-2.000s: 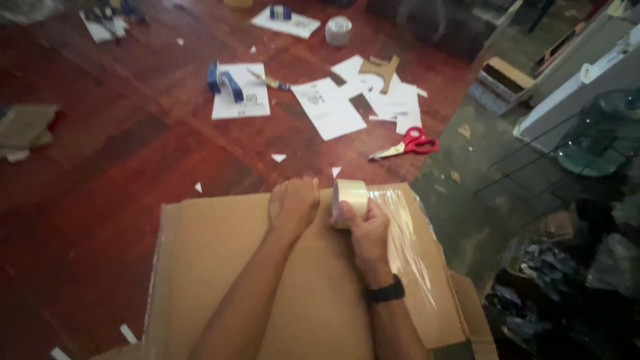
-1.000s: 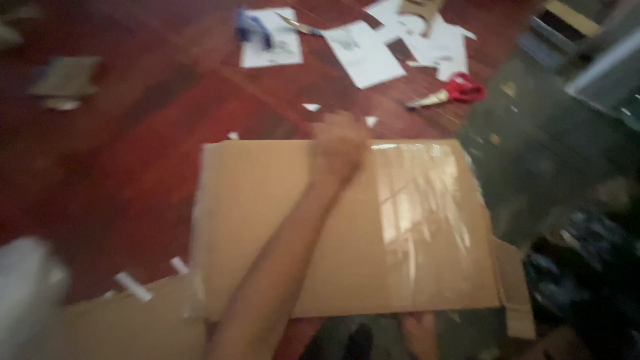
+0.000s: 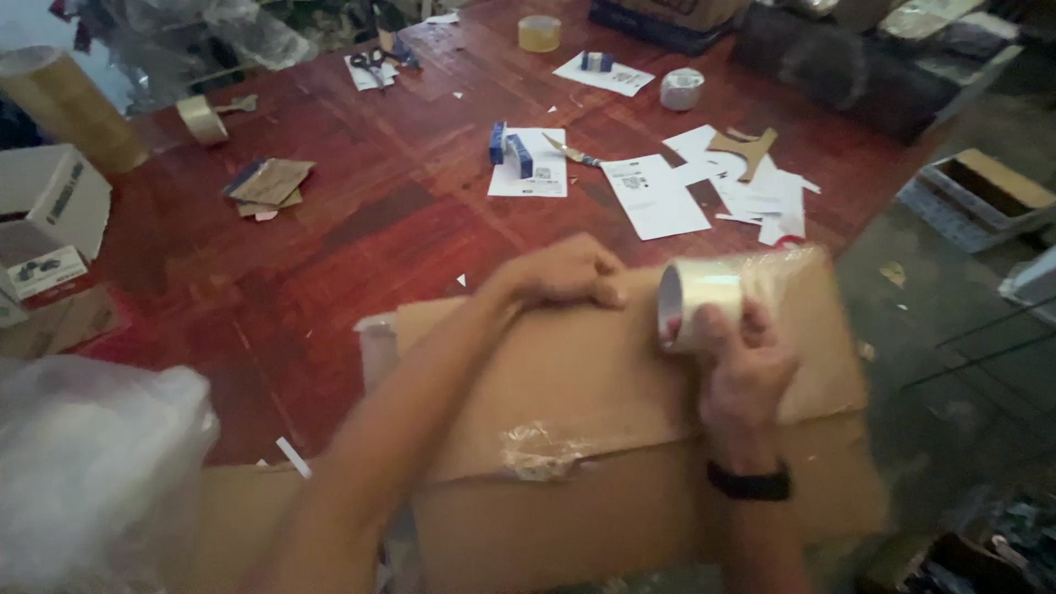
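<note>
A cardboard box [image 3: 577, 379] lies at the near edge of the red table, with shiny clear tape over its right part and a crumpled patch of tape on its near side. My left hand [image 3: 569, 272] rests on the far edge of the box, its fingers curled; whether it grips the cardboard is hard to tell. On the right, my right hand [image 3: 742, 355] holds a wide roll of clear packing tape [image 3: 709, 289] just above the box, thumb on its outside. Beyond the box lie printed paper sheets [image 3: 656, 198]. Red scissors [image 3: 790, 242] are mostly hidden behind the box.
A knife [image 3: 573, 151] and a blue tape dispenser [image 3: 518, 155] lie on the table. Further back are a white roll [image 3: 682, 89] and a yellowish tape roll [image 3: 539, 35]. At the left are a plastic bag [image 3: 99, 462], a white box [image 3: 58, 202] and cardboard scraps [image 3: 271, 183].
The right hand, low beyond the box's near edge a second ago, is now above the box with the tape roll. The box's near side has come into view. The view has shifted.
</note>
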